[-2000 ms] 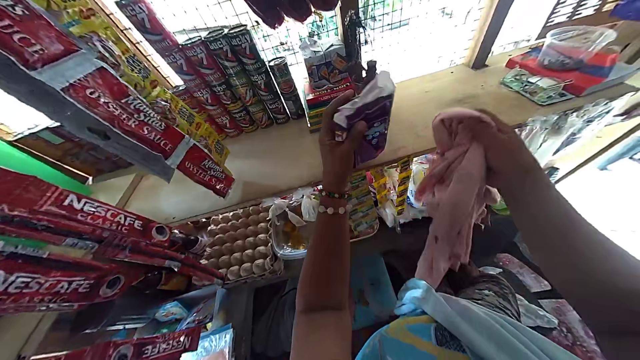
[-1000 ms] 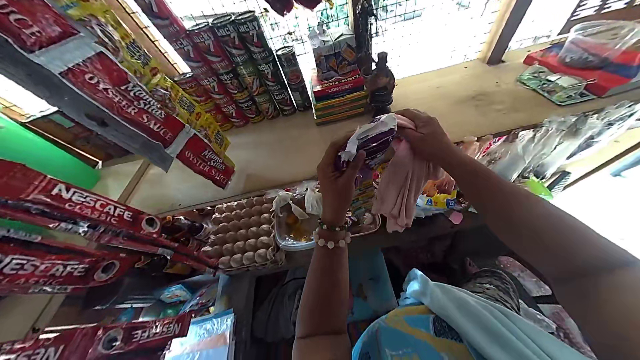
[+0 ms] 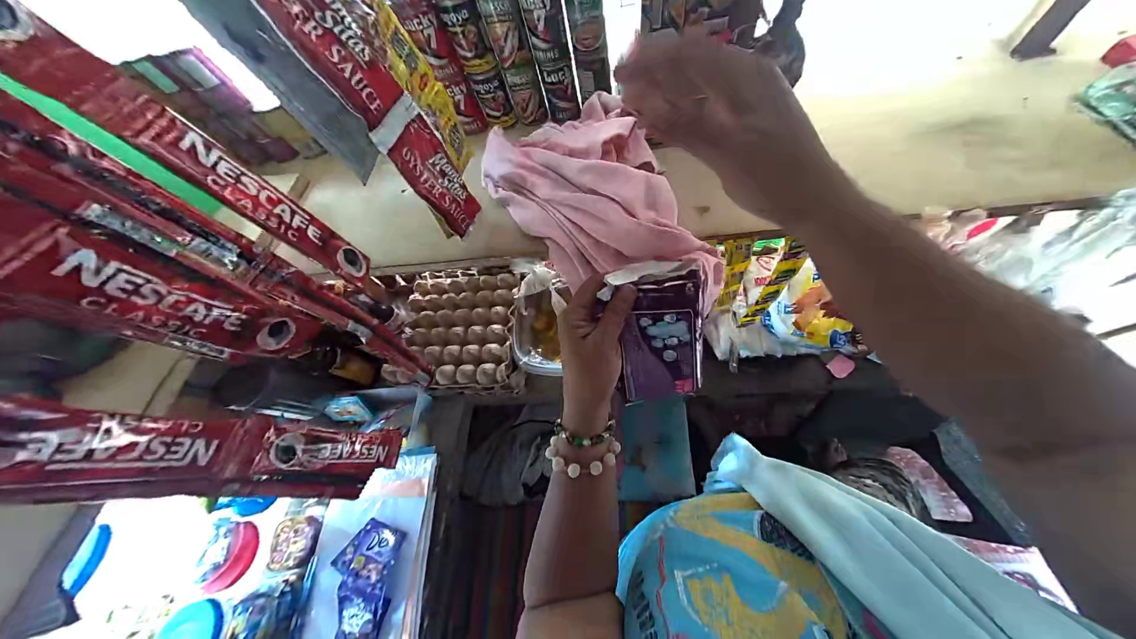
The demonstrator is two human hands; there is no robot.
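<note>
My left hand, with beaded bracelets at the wrist, grips a purple printed packet whose top is white and torn-looking. A pink cloth is draped behind and above the packet, from the counter edge up to my right hand. My right hand is raised over the counter near the cans, blurred; the cloth's upper end meets its fingertips, and whether they pinch it cannot be told.
Cans stand on the wooden counter. Below its edge are an egg tray and a plastic container. Coffee sachet strips hang at left, oyster sauce packets nearer the middle. Snack packs lie right of the purple packet.
The pink cloth, bunched beside the packet a second ago, is now spread above and behind it. My right hand has moved up over the counter. The packet is lower, with its printed front showing.
</note>
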